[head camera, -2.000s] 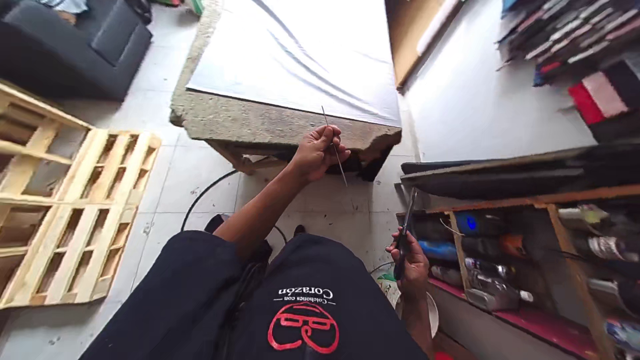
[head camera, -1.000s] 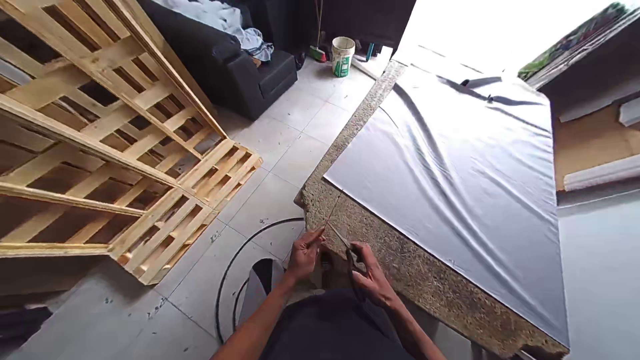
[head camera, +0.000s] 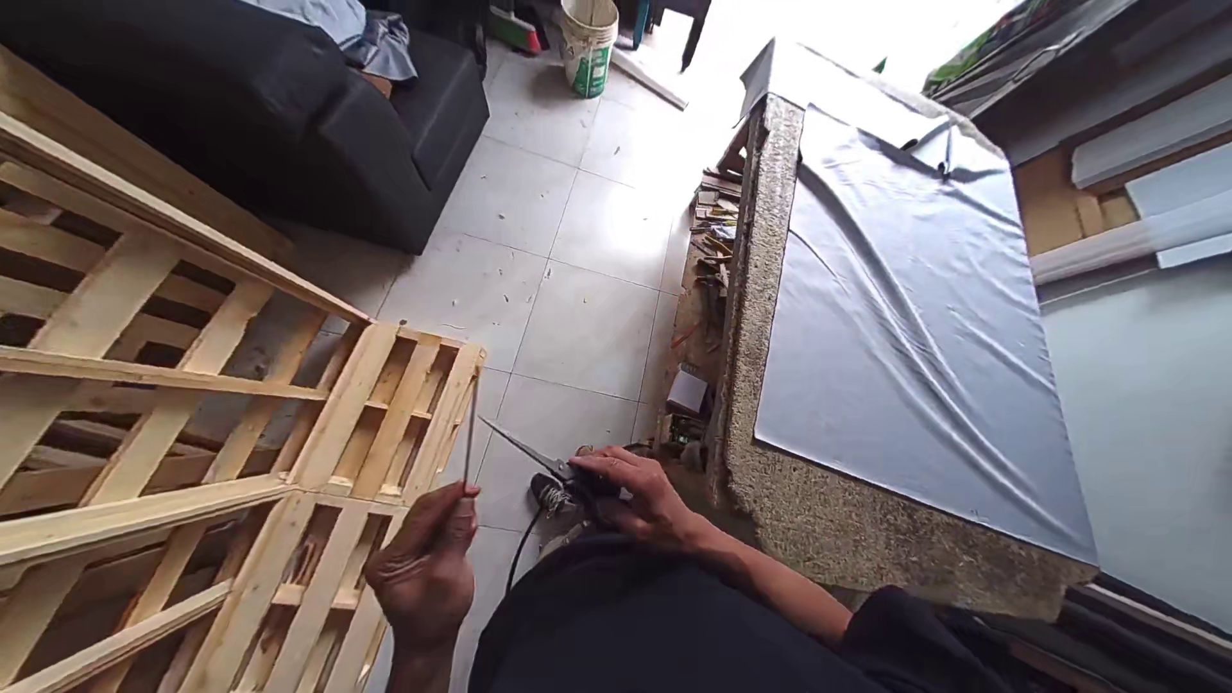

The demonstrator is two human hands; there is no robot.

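Note:
Upright between the thumb and fingers of my left hand [head camera: 426, 568] is a thin rod [head camera: 471, 423], its kind unclear. My right hand [head camera: 640, 496] grips a pair of scissors [head camera: 539, 457] by its dark handles. The pointed blades reach up and left toward the rod, a small gap away from it, and look closed together. To the right of both hands, grey-silver fabric [head camera: 895, 337] lies wrinkled over the rough, speckled top of a worktable [head camera: 808, 500].
Wooden pallet-like frames [head camera: 241, 385] stand close on the left, with a dark sofa [head camera: 327, 125] behind them. A white bucket [head camera: 589, 48] and a broom [head camera: 515, 29] are on the tiled floor farther off. Scraps fill a shelf [head camera: 707, 289] under the worktable's left side.
The view has turned widely. My hands, near the worktable's corner a second ago, are now left of it, beside the pallet-like frames. The rod and scissors stay in hand.

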